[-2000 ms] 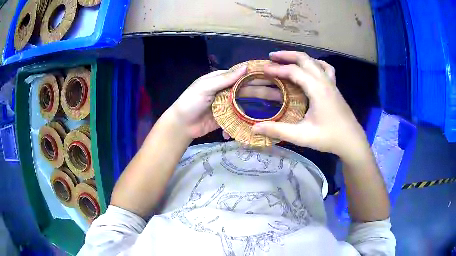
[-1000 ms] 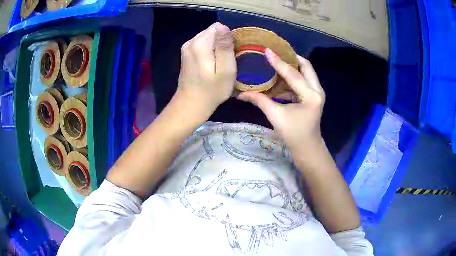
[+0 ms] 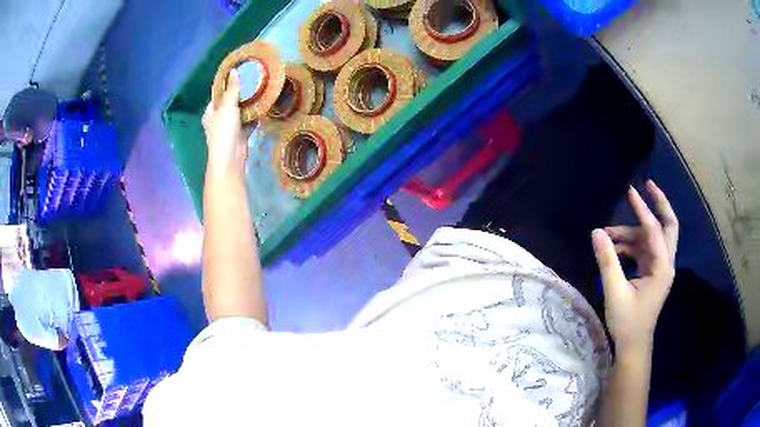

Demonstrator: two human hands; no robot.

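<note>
My left hand (image 3: 223,125) grips an assembled ring (image 3: 273,77), a tan disc with a red-edged collar around its centre hole. It holds the ring over the far left part of the green tray (image 3: 185,133), beside and partly over another assembled ring. The thumb is at the hole and the other fingers are mostly hidden. Several assembled rings (image 3: 404,92) lie in groups on the tray's pale liner (image 3: 260,179). My right hand (image 3: 637,271) is away from the tray, in front of the table edge, with its fingers apart and empty.
A beige tabletop (image 3: 692,75) curves along the right. Part of a blue bin (image 3: 596,10) shows at the top. Stacked blue crates and a red object (image 3: 479,158) are beside the green tray. More blue crates (image 3: 137,342) and a person's head (image 3: 32,113) are at the left.
The view has turned left toward the green tray. My left hand has carried the assembled ring from in front of my chest to over the tray. My right hand has let go of it.
</note>
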